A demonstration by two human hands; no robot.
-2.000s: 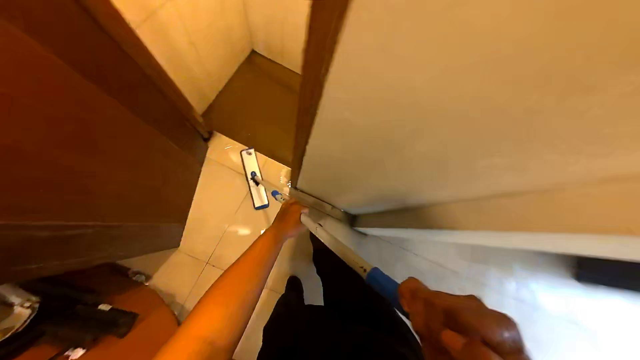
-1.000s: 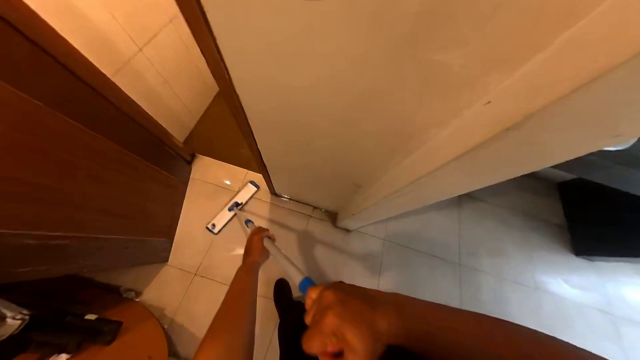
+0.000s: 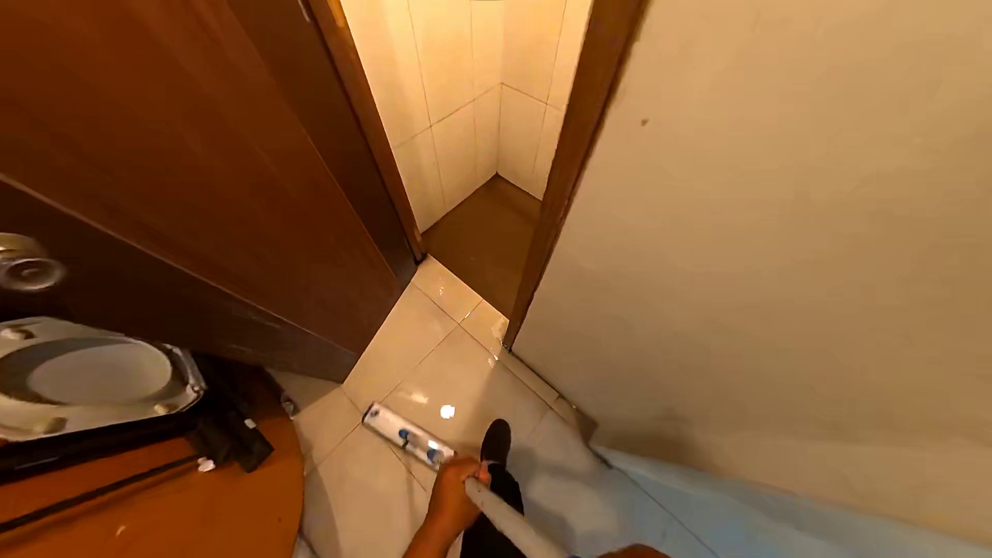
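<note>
A flat mop head (image 3: 409,435), white with blue fittings, lies on the cream floor tiles (image 3: 457,372) at lower centre. Its pale pole (image 3: 511,518) slants down to the right toward my body. Around the pole's lower part, just beside the mop head, my left hand (image 3: 457,488) is closed. Only a sliver of my right hand (image 3: 635,552) shows at the bottom edge, near the pole; its fingers are out of sight. My dark shoe (image 3: 497,442) is on the tiles right of the mop head.
A brown wooden door (image 3: 232,194) stands at the left, with a round knob (image 3: 31,271). Below it is an orange-brown rounded tabletop (image 3: 256,488) bearing black and metal items. A wooden door frame (image 3: 573,155) borders a doorway to a brown floor (image 3: 488,240). A cream wall (image 3: 759,271) rises at right.
The mop head has moved back from near the doorway toward my feet. My left hand stays on the pole; my right hand has mostly left the view. The view has shifted.
</note>
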